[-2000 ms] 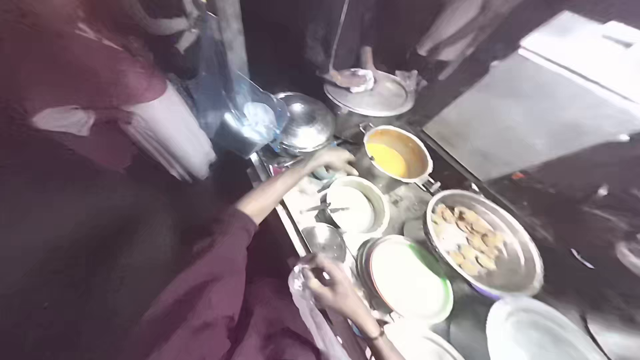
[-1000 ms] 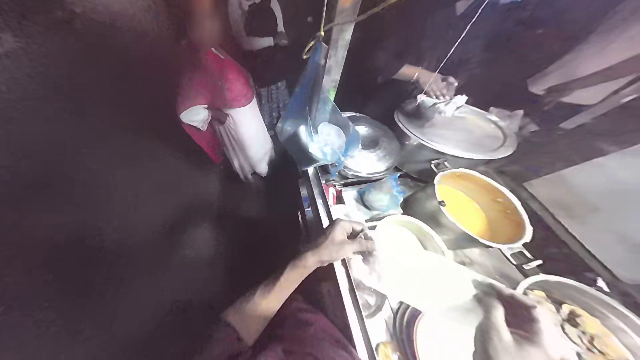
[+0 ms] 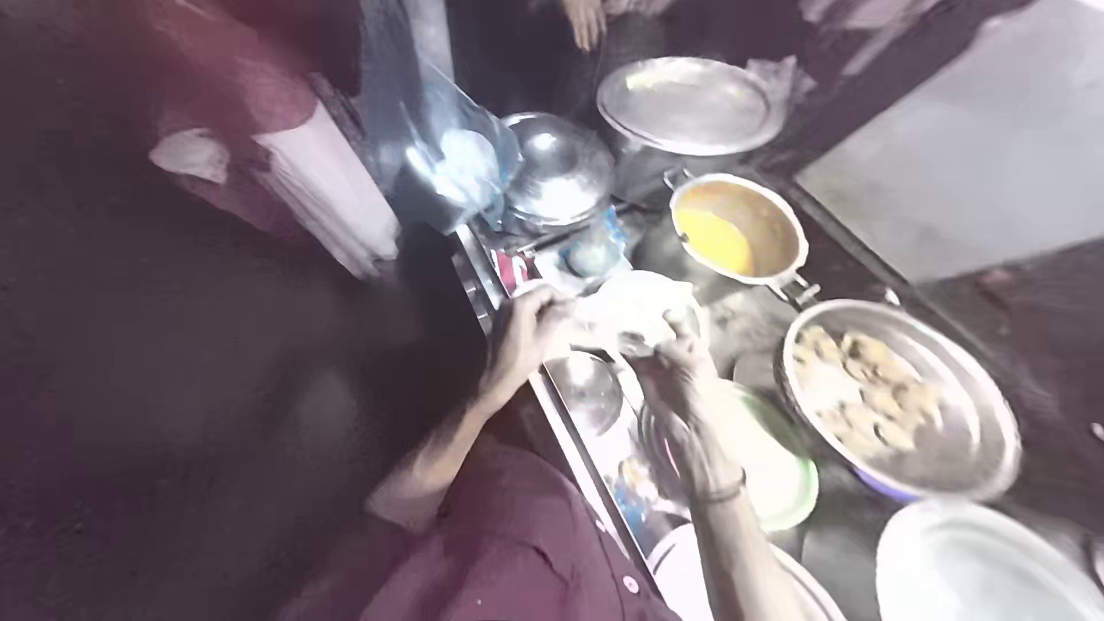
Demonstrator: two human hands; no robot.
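A thin white plastic bag or sheet (image 3: 634, 310) is stretched between my hands, above a pale round container. My left hand (image 3: 528, 332) pinches its left side near the counter's edge. My right hand (image 3: 681, 358) grips its right side, fingers curled. A steel bowl or lid (image 3: 586, 392) lies just below my left hand. Beneath my right forearm is a plate with a green rim (image 3: 798, 466). Beyond the hands stands a two-handled pot (image 3: 780, 233) with yellow-orange liquid. The exact kind of white film is blurred.
A wide metal basin (image 3: 966, 414) holds browned food pieces at right. Behind are a domed steel lid (image 3: 556, 168), a round metal tray (image 3: 690, 103) and a hanging bluish plastic bag (image 3: 466, 164). Another person's hand (image 3: 586, 21) shows at the top; a person in red stands at left.
Two seconds ago my left hand reached beside the pot; now both hands are together on the white film. The other person's hand has come off the metal tray.
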